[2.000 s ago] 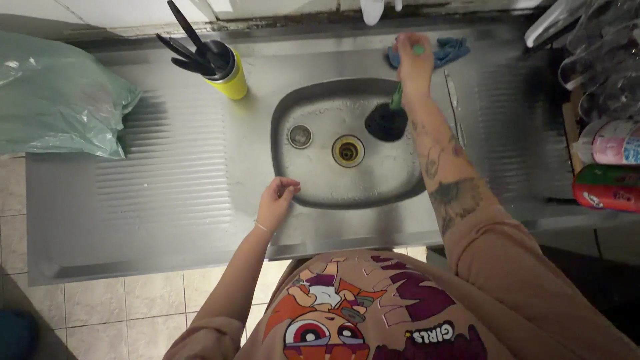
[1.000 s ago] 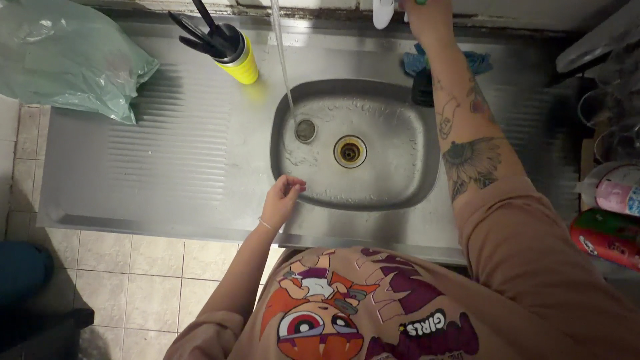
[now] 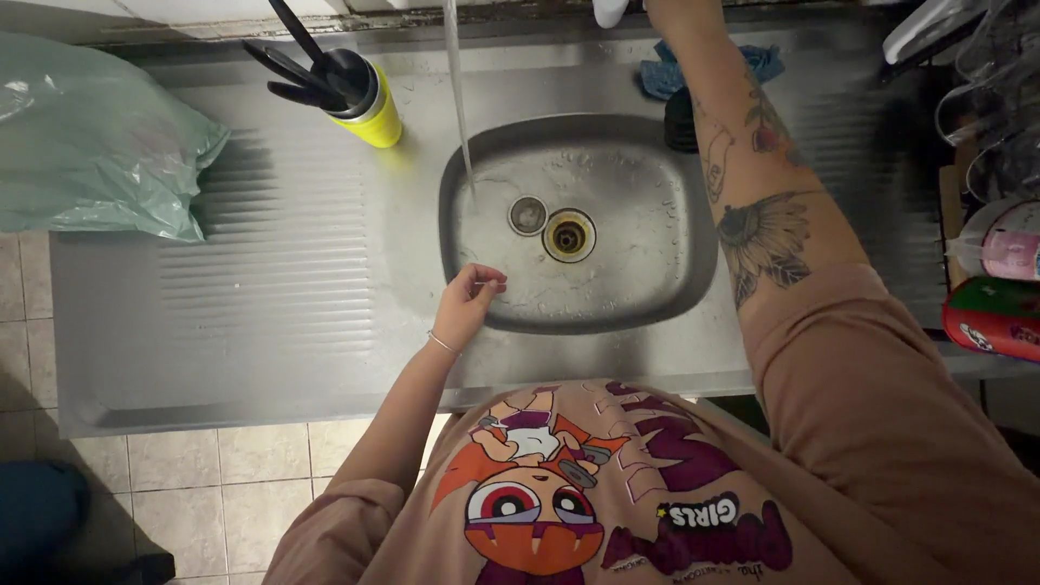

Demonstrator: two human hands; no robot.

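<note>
My left hand (image 3: pixel 471 296) is over the near left rim of the stainless steel sink basin (image 3: pixel 634 313), fingers loosely curled; whether anything small is between them is unclear. My right forearm reaches past the basin's right side, and the hand is cut off by the top edge, near a white fitting (image 3: pixel 609 10). A stream of water (image 3: pixel 457 89) falls into the basin's left part. A round metal strainer (image 3: pixel 528 215) lies beside the drain (image 3: pixel 569 236), at its upper left. A black object (image 3: pixel 681 122), partly behind my forearm, is at the basin's upper right edge.
A yellow cup (image 3: pixel 378 122) holding black utensils stands at the upper left. A green plastic bag (image 3: pixel 97 138) lies on the ribbed drainboard (image 3: pixel 268 268). Behind my right forearm is a blue cloth (image 3: pixel 662 77). Clear glasses (image 3: pixel 967 106), a pink-labelled bottle (image 3: pixel 1011 240) and a red-green container (image 3: pixel 995 317) are at right.
Water now runs, unlike two seconds ago. My right hand has moved up out of view. The strainer has shifted right, up to the drain. The black object has gone from over the basin to its edge.
</note>
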